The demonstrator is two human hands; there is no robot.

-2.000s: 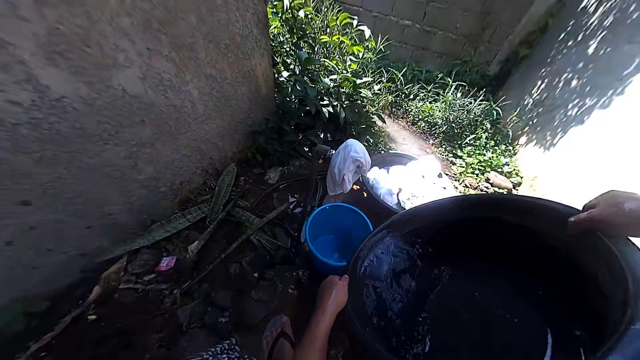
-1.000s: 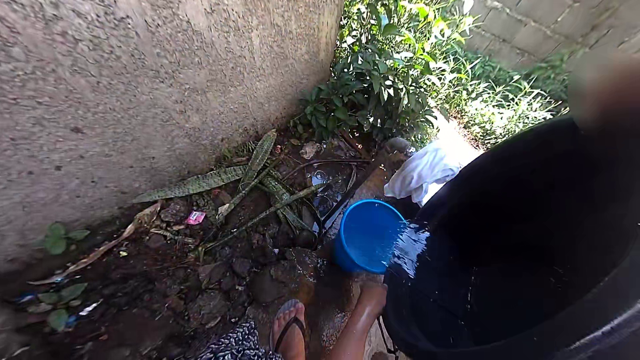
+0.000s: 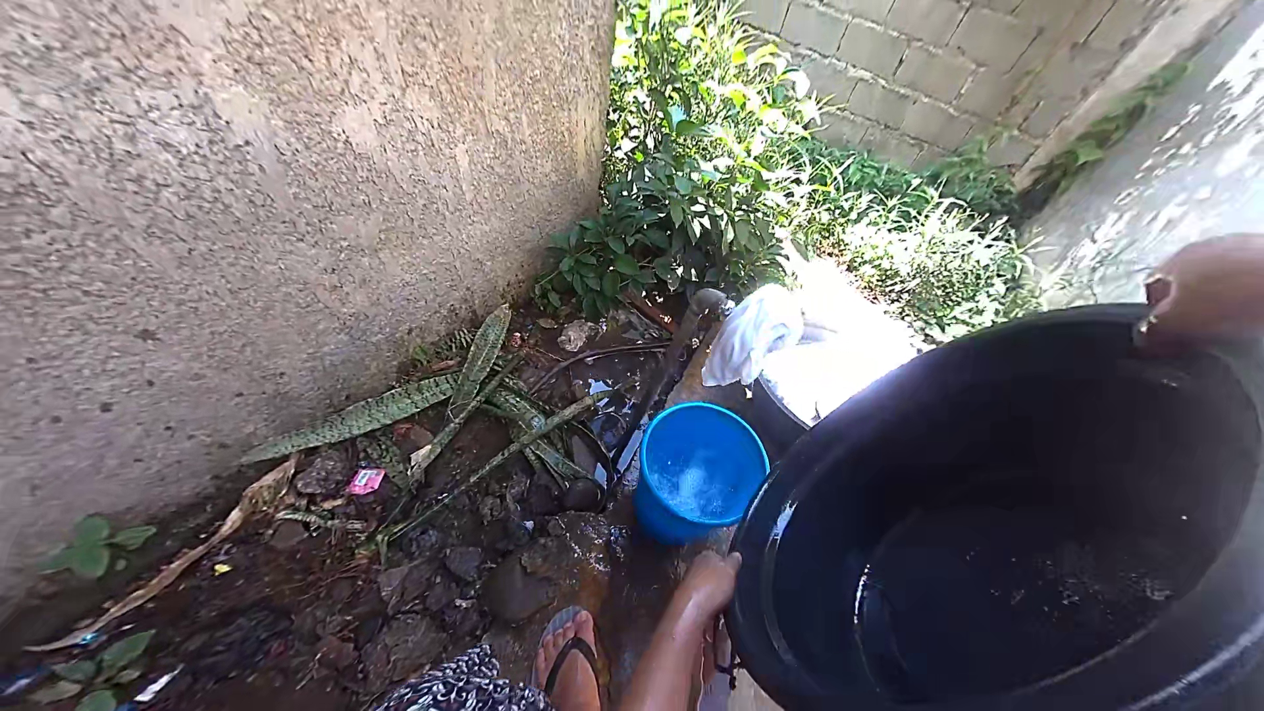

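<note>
A large black plastic basin (image 3: 997, 513), tilted toward the left, fills the right side of the view. My left hand (image 3: 709, 583) grips its near left rim. On the far right rim lies my right hand (image 3: 1210, 291), blurred, its fingers closed over the edge. Just left of the basin's rim stands a blue plastic bucket (image 3: 681, 513) with foamy water inside. Behind the bucket, white cloth (image 3: 755, 336) hangs near a tub heaped with more white, sunlit laundry (image 3: 839, 370). A little water shows in the bottom of the black basin.
My foot in a flip-flop (image 3: 571, 657) is on wet ground beside rocks (image 3: 518, 588). Long cut leaves (image 3: 370, 410) lie by the rough wall (image 3: 296, 197) at left. Green shrubs (image 3: 681, 188) grow at the back, before a block wall (image 3: 918, 69).
A second ago the basin was tipped more steeply, and water poured from it into the blue bucket. That stream has stopped, and the basin has tilted back somewhat. Both hands are on its rim.
</note>
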